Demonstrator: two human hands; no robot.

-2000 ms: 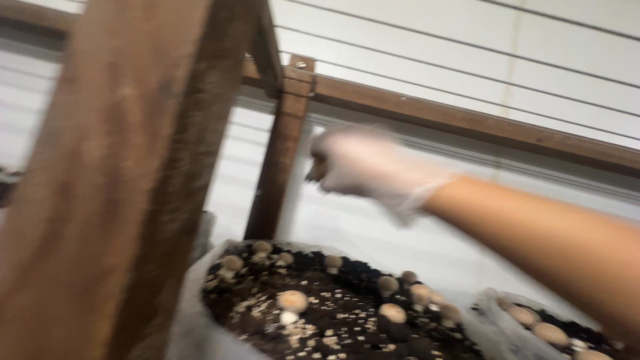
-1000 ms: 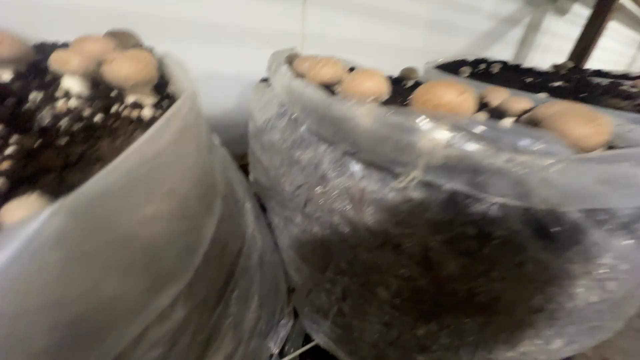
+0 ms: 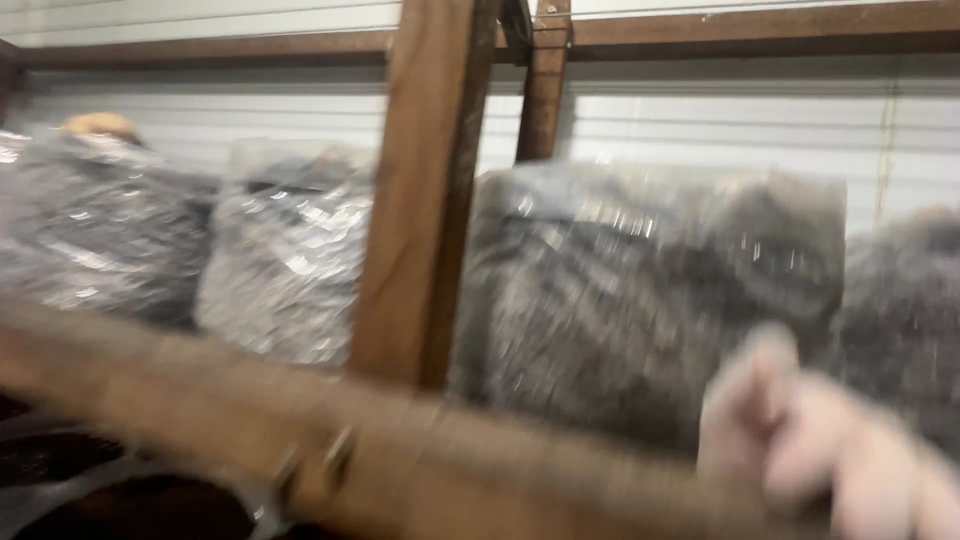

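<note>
A blurred gloved hand, which looks like my right hand (image 3: 817, 442), is at the lower right, in front of a clear plastic bag of dark substrate (image 3: 637, 322) and by the wooden shelf beam (image 3: 465, 465). Its fingers look curled, but blur hides whether anything is between them. My left hand is out of the frame. Left of the post, another plastic substrate bag (image 3: 292, 255) stands beside a third bag (image 3: 105, 225), with a tan mushroom cap (image 3: 101, 126) showing over its top.
A thick wooden post (image 3: 420, 195) rises in front of the bags. Behind them a wooden rail (image 3: 750, 31) crosses the pale wall. At the right edge stands one more bag (image 3: 900, 330). Dark openings of bags show below the beam at the lower left.
The view has swung strongly, from the open bag tops with mushrooms to the bags' sides behind a beam. A gloved hand, absent one second ago, shows at the lower right.
</note>
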